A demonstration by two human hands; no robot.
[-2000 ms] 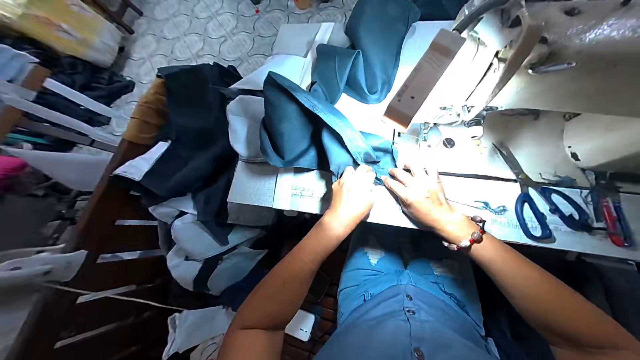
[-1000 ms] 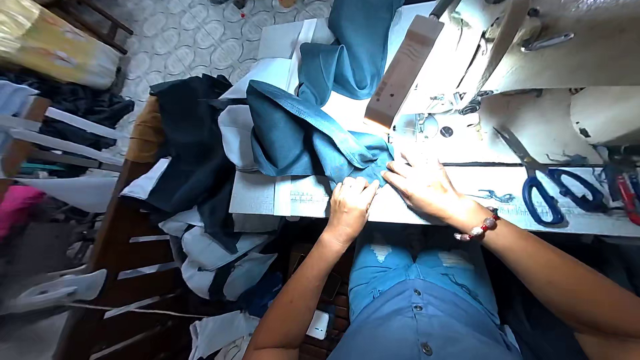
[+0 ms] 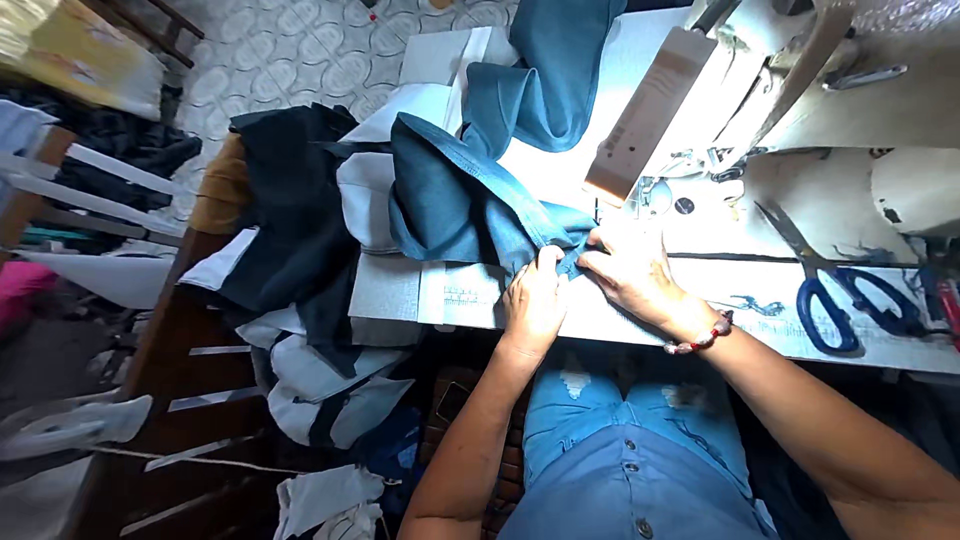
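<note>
A dark teal fabric piece point(image 3: 450, 195) lies bunched on the white sewing table point(image 3: 386, 289), its folded edge running down to both hands. My left hand point(image 3: 536, 300) pinches the fabric's lower edge near the table's front. Just right of it, my right hand point(image 3: 634, 262), with a beaded bracelet point(image 3: 701, 341) at the wrist, grips the same fabric between thumb and fingers. The sewing machine point(image 3: 840, 97) stands at the upper right, its needle area close above my right hand. A lit lamp bar point(image 3: 651, 112) partly covers that area.
Scissors with blue handles point(image 3: 825, 300) lie on the table to the right, beside loose thread scraps point(image 3: 750, 304). More teal fabric point(image 3: 559, 82) lies behind. Dark cloth point(image 3: 289, 202) and white pieces hang over a wooden bench point(image 3: 176, 307) at the left.
Both hands stay on the teal fabric by the machine; their fingers have shifted slightly along its edge. Nothing has plainly been let go.
</note>
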